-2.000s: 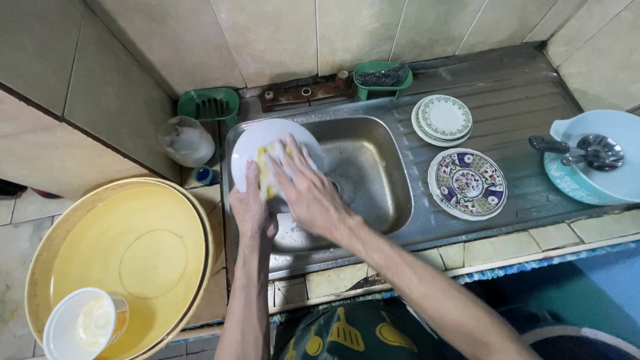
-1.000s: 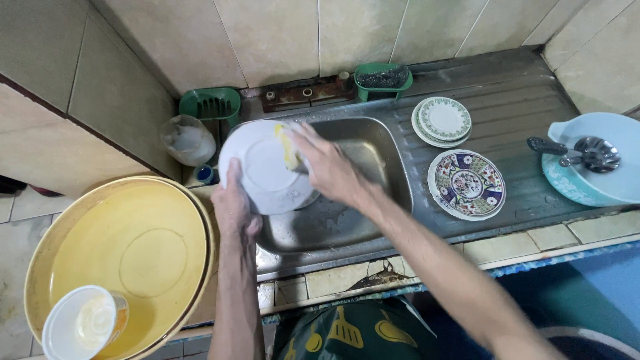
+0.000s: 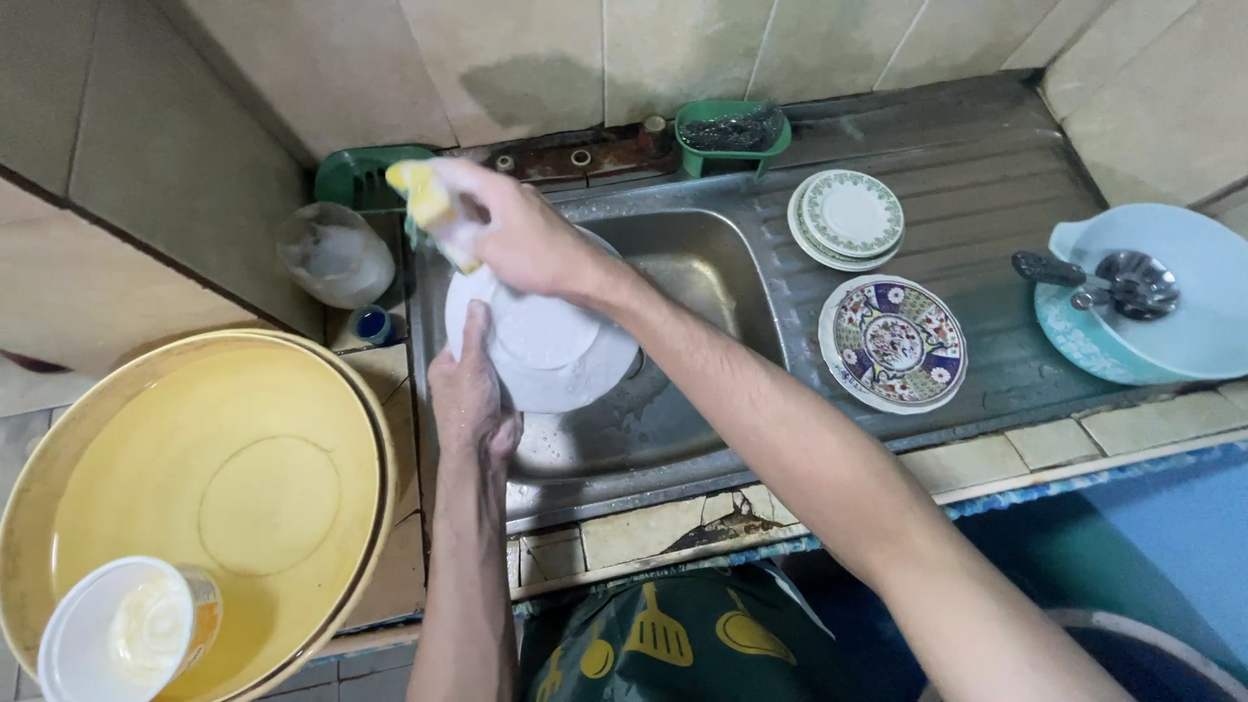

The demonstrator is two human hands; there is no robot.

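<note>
My left hand (image 3: 473, 380) grips the near left rim of a white plate (image 3: 556, 366), which is tilted over the left part of the steel sink (image 3: 682, 409). In my right hand (image 3: 507, 229) is a yellow sponge (image 3: 427, 207), raised above the plate's far left edge; my right forearm crosses over the sink. Whether the sponge touches the plate cannot be told. Below the hands, the basin's bottom looks wet.
Small green-rimmed plates (image 3: 853, 216) and a patterned plate (image 3: 894, 343) lie on the drainboard. A blue basin (image 3: 1102, 336) holds a ladle. At left stand a yellow tub (image 3: 97, 429) with water, a white container (image 3: 97, 624) and a plastic jar (image 3: 336, 258). Green holders (image 3: 731, 161) line the wall.
My right hand with the sponge has moved left, to the plate's far left side. The plate has shifted and turned in my left hand, which keeps hold of it.
</note>
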